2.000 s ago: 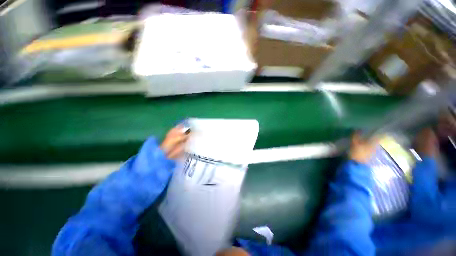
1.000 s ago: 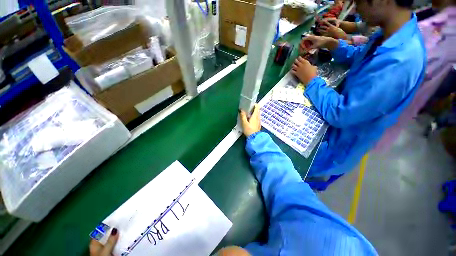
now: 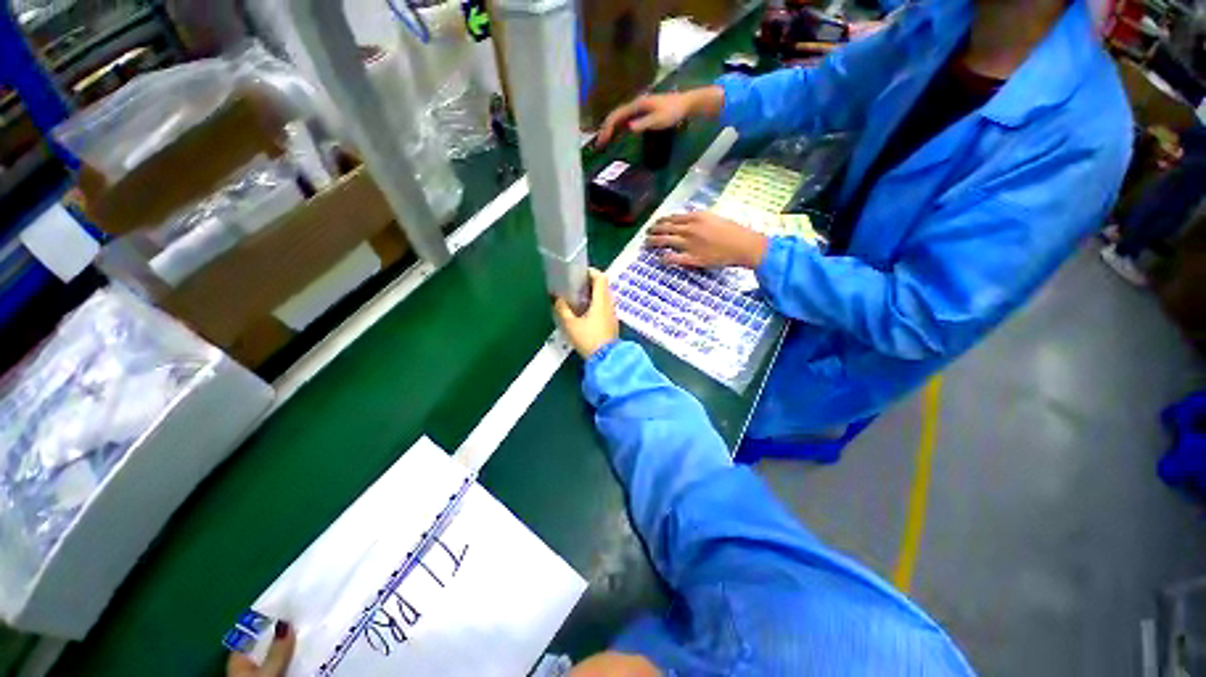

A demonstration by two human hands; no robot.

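Note:
My left hand [image 3: 265, 653], cut off by the bottom edge, holds the left corner of a white label backing sheet [image 3: 509, 569]. The sheet has large black handwriting, a dark dashed line and a few blue stickers [image 3: 249, 631] beside my fingers. It lies over the green belt and the bench edge. My right hand [image 3: 591, 318] is closed around the foot of a white upright post [image 3: 549, 159]. Right of it, a blue label sheet [image 3: 701, 311] lies on the bench, with a yellow label sheet [image 3: 759, 189] beyond it.
A worker in a blue smock [image 3: 926, 225] stands at right, one hand on the blue label sheet, the other over the belt near a dark product box [image 3: 622, 192]. A white foam tray [image 3: 132, 489] and brown carton [image 3: 318, 284] line the belt's far side.
The view has shifted, so the post and right hand appear further left. The worker's one hand has come onto the blue label sheet, the other over the belt. I still hold sheet and post.

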